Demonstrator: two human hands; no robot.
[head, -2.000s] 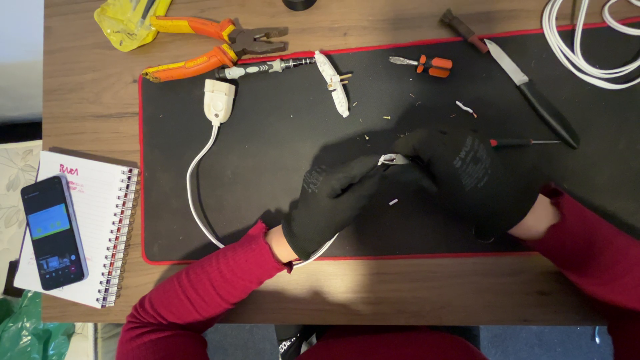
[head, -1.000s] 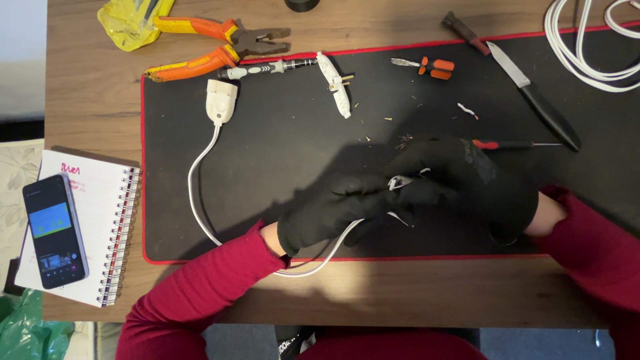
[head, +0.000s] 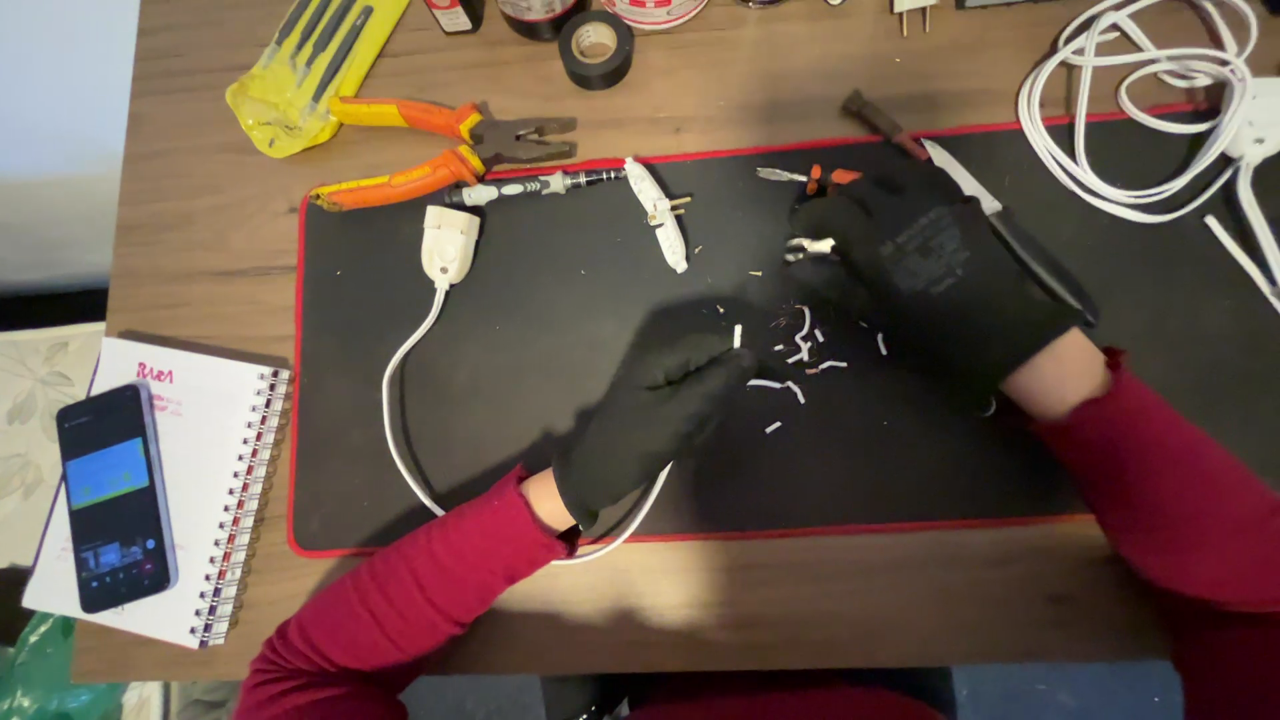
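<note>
My left hand [head: 655,410], in a black glove, is closed around a white electrical cable [head: 655,490]. The cable loops below my left forearm and up to a white socket connector [head: 450,245]. My right hand [head: 920,260], also gloved, is at the upper right of the mat, with a small metal-tipped thing [head: 810,247] at its fingertips; its full shape is hidden. Below and between the hands lie several white insulation scraps [head: 800,348]. An orange-handled screwdriver [head: 785,175] is just above my right fingers. A white plug part with brass pins [head: 658,215] rests near the mat's top edge.
Orange combination pliers [head: 400,185] and a precision screwdriver [head: 530,187] lie at upper left, black tape [head: 596,50] behind. A knife [head: 1040,255] is partly under my right hand. Coiled white cable [head: 1040,120] is at right; a phone [head: 115,495] lies on a notebook [head: 230,540] at left.
My hands have moved apart; the right one has gone up and to the right, covering part of the knife. White scraps now show on the mat where the hands were.
</note>
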